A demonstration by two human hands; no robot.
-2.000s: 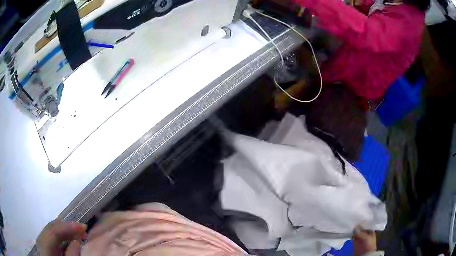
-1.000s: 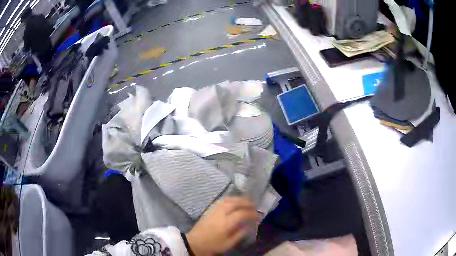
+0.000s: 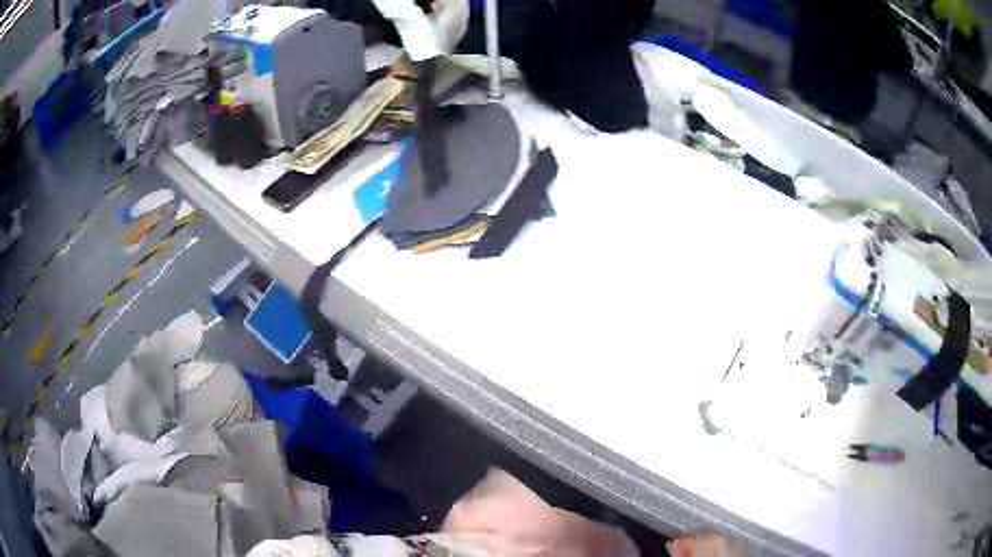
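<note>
The heap of grey-white fabric pieces (image 3: 163, 468), some ribbed, lies beside the table at lower left. My left sleeve shows at the bottom edge beside it; my left hand is not visible. My right hand (image 3: 702, 545) is blurred and cut off by the bottom edge near the table's front edge; its grip cannot be told. A stack of dark grey rounded pieces (image 3: 468, 163) lies on the white table with a dark strip (image 3: 517, 207) at its right. The white sewing machine (image 3: 881, 310) stands at the right, with snips (image 3: 877, 453) on its bed.
The table's grey front edge (image 3: 468, 397) runs diagonally down to the right. A grey box-shaped machine (image 3: 315, 82), papers and a dark flat object stand at the table's far left end. A white trough (image 3: 805, 125) with pale fabric is behind. Pink cloth (image 3: 533, 522) is at bottom centre.
The view has swung right, so the heap sits farther left and the sewing machine shows again. My left hand, seen at the heap a second ago, is out of view.
</note>
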